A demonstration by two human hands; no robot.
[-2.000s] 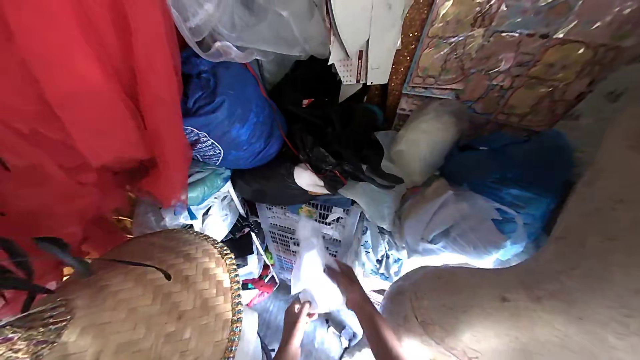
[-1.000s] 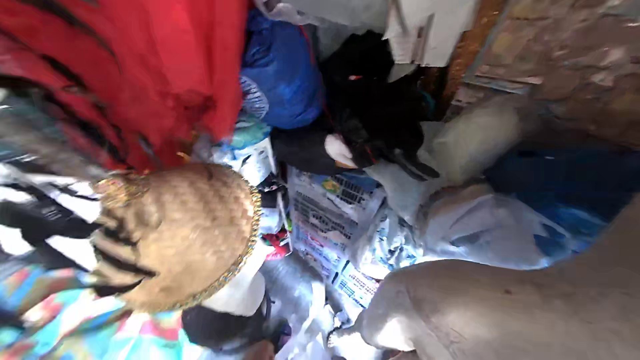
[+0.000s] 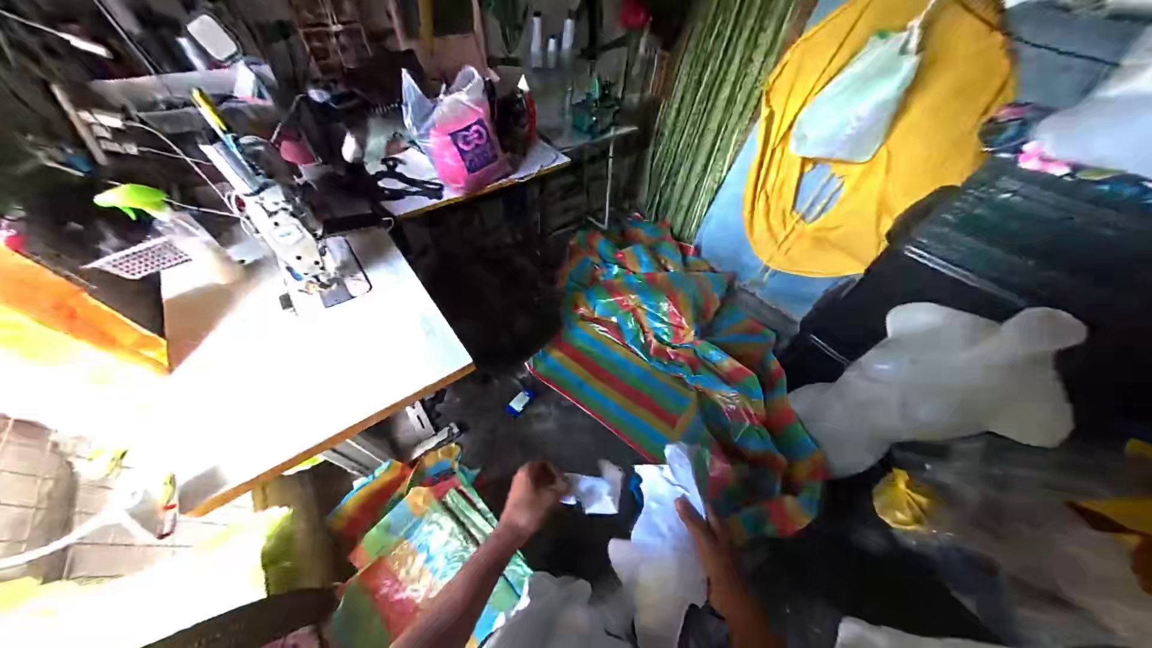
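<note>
Near the bottom middle, my left hand [image 3: 535, 495] is closed, its fingertips at the edge of a small white piece [image 3: 596, 493] that looks like paper or cloth. To its right, my right hand [image 3: 711, 540] holds a crumpled white sheet or bag [image 3: 661, 513], thumb and fingers against its right side. The two hands are apart. Below them lies more white, thin material [image 3: 562, 612], partly cut off by the frame. Whether it joins the sheet in my right hand cannot be told.
A sewing machine [image 3: 292, 238] stands on a white table [image 3: 387, 315] at left. Colourful striped plastic material [image 3: 630, 378] lies ahead on the floor, with another patterned bundle [image 3: 432, 549] lower left. A white mannequin form [image 3: 954, 378] and yellow bag [image 3: 903, 499] are at right.
The view has swung from the basket, bags and red cloth to the sewing area. White material was in my hands two seconds ago too; now my hands are farther apart.
</note>
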